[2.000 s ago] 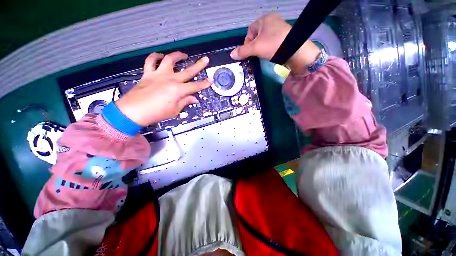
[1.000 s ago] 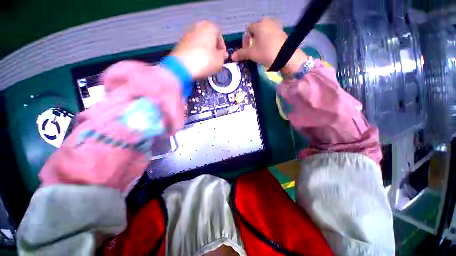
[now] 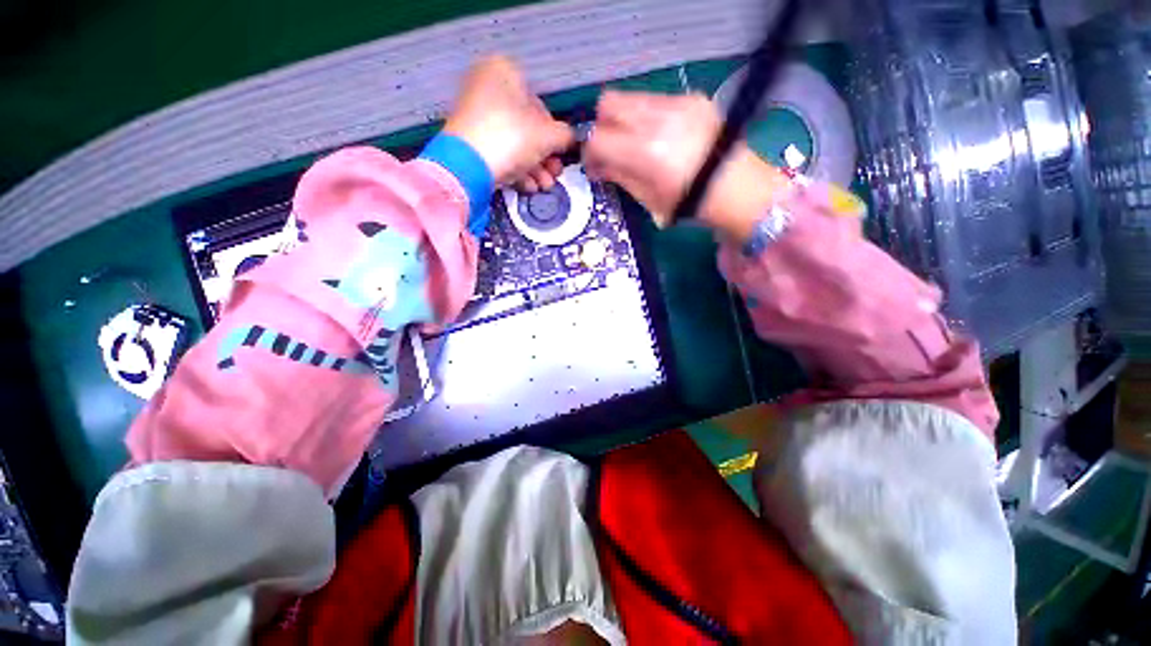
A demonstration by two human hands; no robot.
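Observation:
The open laptop base (image 3: 543, 366) lies in front of me, its silver half toward me and the dark motherboard (image 3: 524, 265) along the upper half. A round fan (image 3: 555, 208) sits at its upper right; another fan (image 3: 253, 259) is partly hidden by my left sleeve. My left hand (image 3: 511, 126) and my right hand (image 3: 650, 145) meet above the upper right fan, fingertips close together. A small dark piece shows between them; I cannot tell what it is or which hand holds it.
A loose white-and-black fan (image 3: 141, 351) with thin wires lies on the green mat at left. A large grey ring (image 3: 827, 107) is at the upper right. A black cord (image 3: 745, 107) crosses by my right hand. Stacked clear trays (image 3: 997, 164) stand at right; a ridged rail (image 3: 316, 95) runs behind.
My left hand has moved from lying over the motherboard to beside my right hand at the upper right. The black cord has swung, and more of the grey ring shows.

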